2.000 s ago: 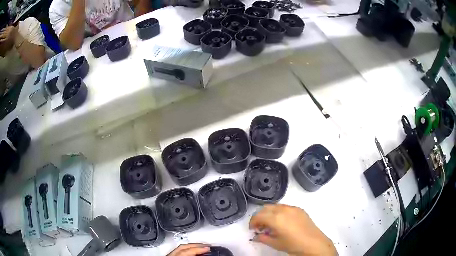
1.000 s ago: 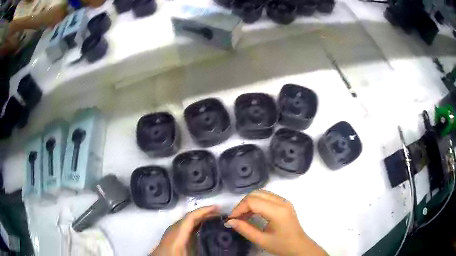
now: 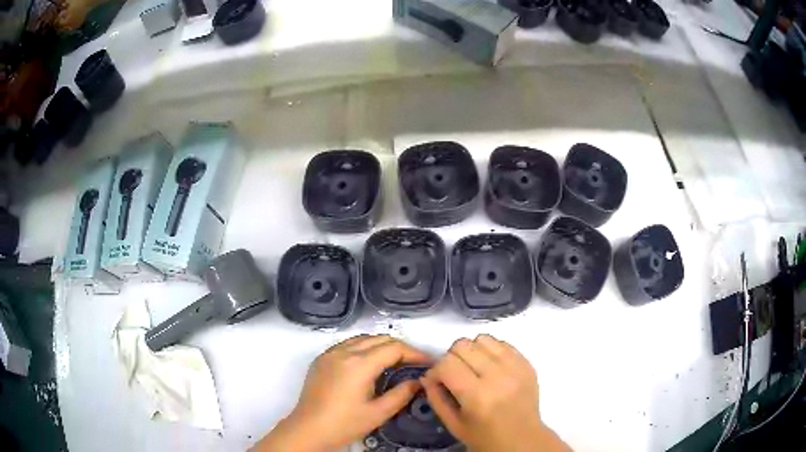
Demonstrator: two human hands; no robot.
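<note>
A dark grey-black plastic housing [image 3: 422,424] lies open side up at the bottom centre, partly covered by my hands. My left hand [image 3: 358,393] holds it by its left side, with the thumb reaching in over the rim. My right hand [image 3: 486,393] is at its upper right, fingertips bunched at the inner wall near my left fingers. Whether a small part is between the right fingertips cannot be told. Several like housings [image 3: 404,272] stand open in two rows just beyond. One at the right [image 3: 650,265] has a small white fleck on its inner rim.
At the left are a grey handheld device [image 3: 237,284], a crumpled white cloth [image 3: 168,380] and three teal-white boxes [image 3: 190,203]. Another box [image 3: 455,31] lies at the far side. A thin metallic rod with cable [image 3: 747,305] and black blocks [image 3: 726,323] are at the right edge.
The view has shifted, so the rows appear further right. My left hand has come fully into view on the housing. My right hand has moved from the table to the housing's upper inner wall.
</note>
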